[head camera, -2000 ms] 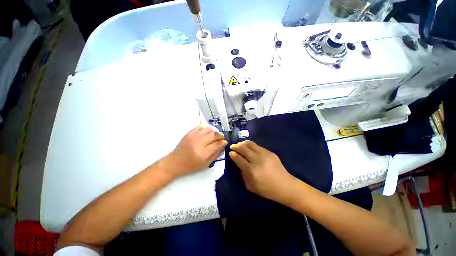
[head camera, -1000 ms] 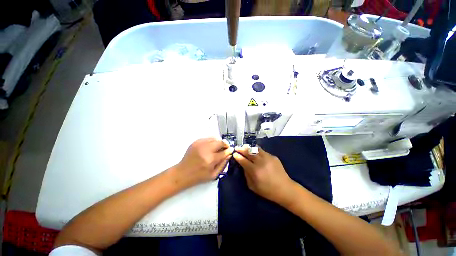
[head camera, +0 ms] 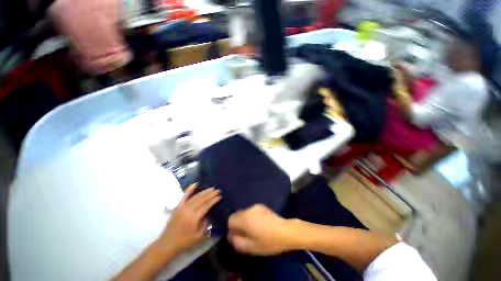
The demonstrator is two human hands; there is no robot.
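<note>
The dark cloth panel [head camera: 241,173] lies on the white table to the right of the needle area and hangs over the front edge. My left hand [head camera: 189,217] rests at the cloth's left edge, fingers spread and pointing towards the presser foot area [head camera: 184,159]. My right hand [head camera: 255,229] is closed on the near part of the cloth at the table's front edge. The view is blurred, so the seam and needle details cannot be made out. The machine head [head camera: 220,112] is washed out with glare.
The white table [head camera: 82,219] spreads to the left, with the pale-blue trough [head camera: 71,110] behind. A small dark stack [head camera: 309,131] lies at the table's right end. A metal-framed stand [head camera: 384,186] is at right. Another person in a white top [head camera: 458,101] sits at far right.
The camera has swung to the right. My right hand has moved from the needle area back to the near edge of the cloth. My left hand has opened out and left the needle.
</note>
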